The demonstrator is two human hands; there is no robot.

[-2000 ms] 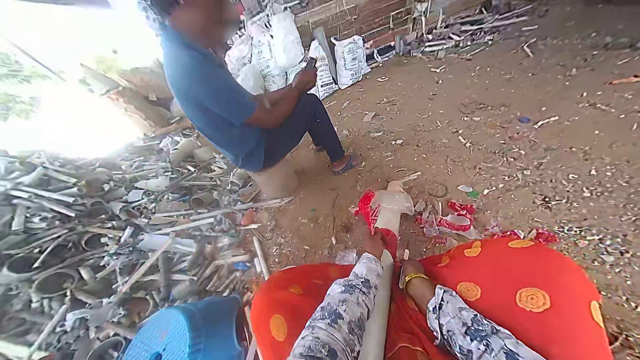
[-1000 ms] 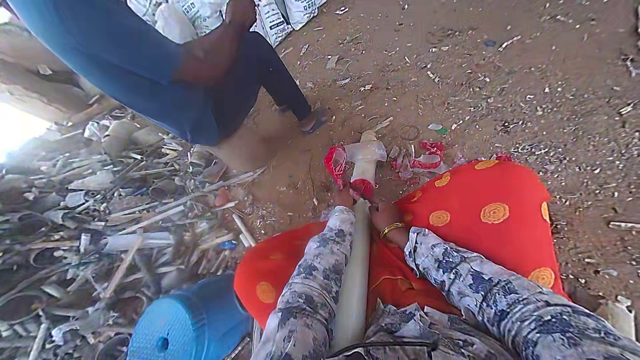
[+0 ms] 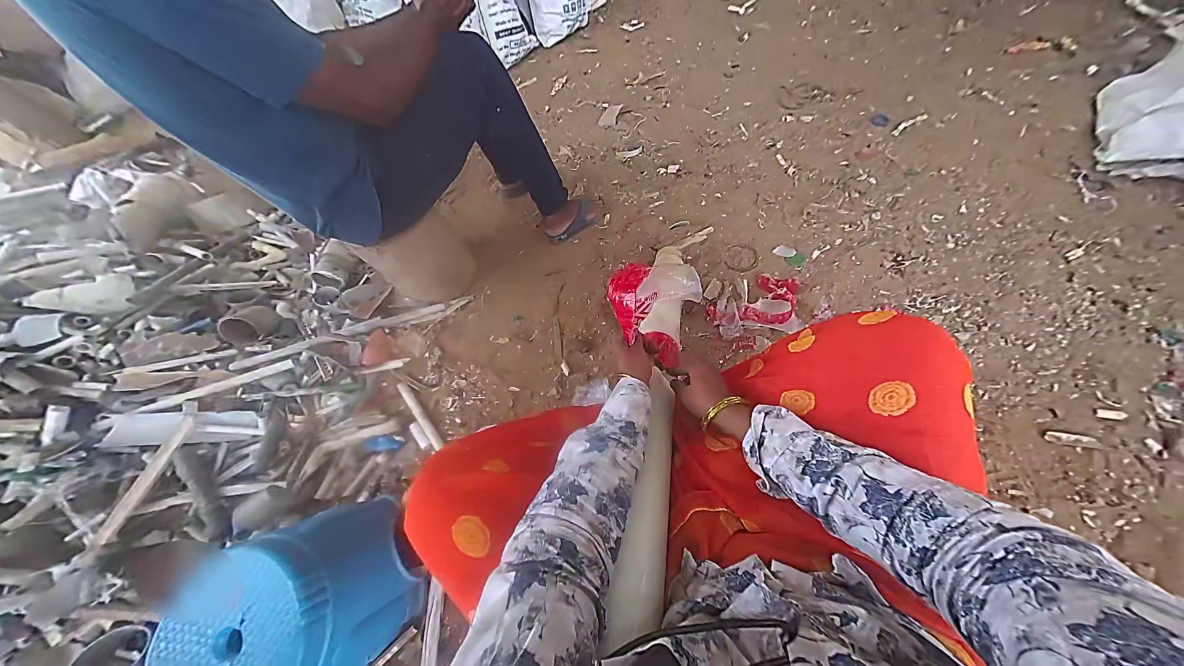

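Observation:
A long pale pipe point(image 3: 645, 518) lies along my lap between my arms, its far end pointing at the ground ahead. Red and clear plastic film point(image 3: 630, 298) hangs loose around that far end. My left hand point(image 3: 635, 361) is closed on the red film at the left side of the pipe. At the pipe's right side, my right hand point(image 3: 699, 387) has its fingers bent around something small and dark, too small to name. Torn strips of red and clear film point(image 3: 770, 310) lie on the ground just past my right knee.
A person point(image 3: 407, 139) in a blue shirt sits at the upper left, a sandalled foot near the film. Pipe scraps point(image 3: 194, 425) are heaped at the left. A blue plastic stool point(image 3: 305, 583) stands by my left knee. White sacks point(image 3: 504, 28) are at the top, another point(image 3: 1142, 116) at the right.
The view has tilted down and shifted since the first frame. My hands stay near the film-wrapped end of the pipe. The seated person's raised forearm has come down.

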